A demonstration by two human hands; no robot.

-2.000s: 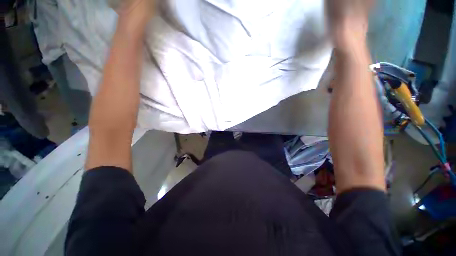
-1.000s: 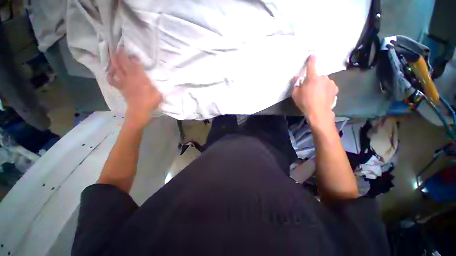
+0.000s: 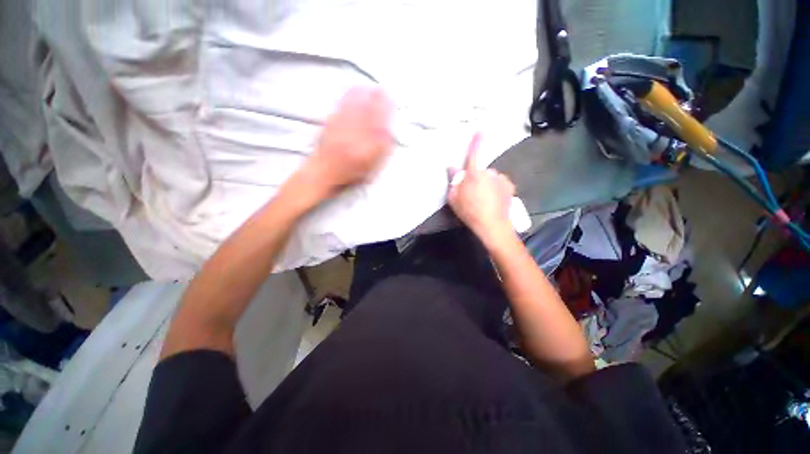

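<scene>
A large off-white cloth (image 3: pixel 258 97) covers much of the grey-green table, with deep folds at the left and its front edge hanging over. My left hand (image 3: pixel 355 135) is blurred over the middle of the cloth; its finger shape is unclear. My right hand (image 3: pixel 481 193) is at the cloth's front right edge, index finger extended forward and the other fingers curled. A small white piece (image 3: pixel 520 215) shows on both sides of it and appears held under the curled fingers. Black-handled scissors (image 3: pixel 557 99) lie at the cloth's right edge, blades pointing away.
An iron with a yellow-orange handle (image 3: pixel 679 115) and blue hose stands on the table (image 3: pixel 613 31) right of the scissors. A white board or tabletop (image 3: pixel 107 363) is at lower left. Mixed fabric scraps (image 3: pixel 635 266) are heaped below the table at the right.
My left hand has moved from the cloth's left part to its middle. My right hand still points with the white piece. The view has shifted, so scissors and iron appear further left.
</scene>
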